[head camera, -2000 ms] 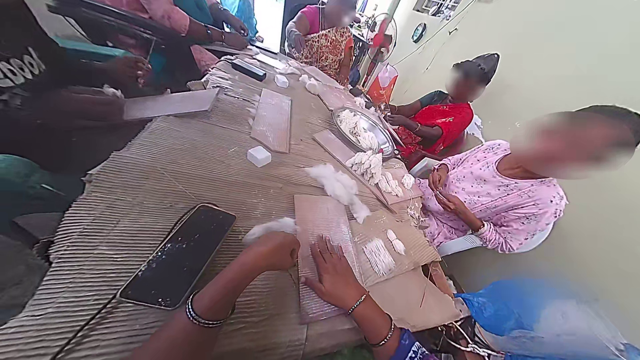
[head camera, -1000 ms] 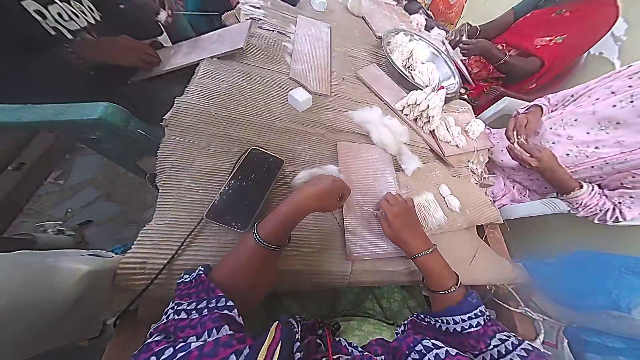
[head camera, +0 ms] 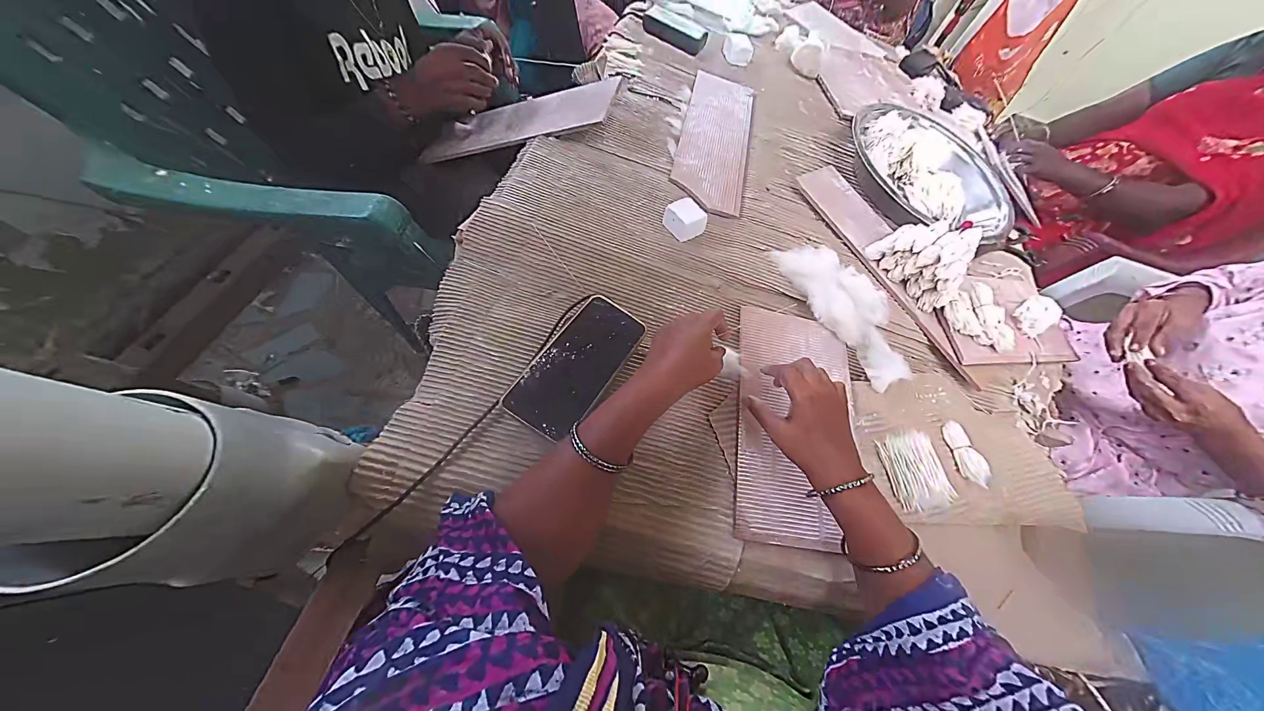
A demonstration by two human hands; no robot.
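Observation:
My left hand (head camera: 688, 348) is closed around a tuft of white cotton (head camera: 729, 361), which shows at its fingertips just left of a flat board (head camera: 790, 474). Over the upper part of that board is my right hand (head camera: 808, 405), palm down with fingers bent; whether a strand lies under its fingertips cannot be told. Loose white cotton (head camera: 834, 296) lies on the corrugated cardboard beyond the board. Right of the board, a row of thin white cotton wicks (head camera: 915, 470) and a tied wick bundle (head camera: 966, 454) rest on cardboard.
A phone (head camera: 575, 367) with a cable lies left of my left arm. Farther off are a white block (head camera: 684, 219), another board (head camera: 713, 143) and a metal plate (head camera: 882, 188) of white bundles. Wick bundles (head camera: 928, 265) sit nearer. Co-workers' hands are at both table sides.
My right hand, flat on the board in the oldest frame, now has bent fingers. The view has tilted and shifted strongly. My left hand remains beside the board.

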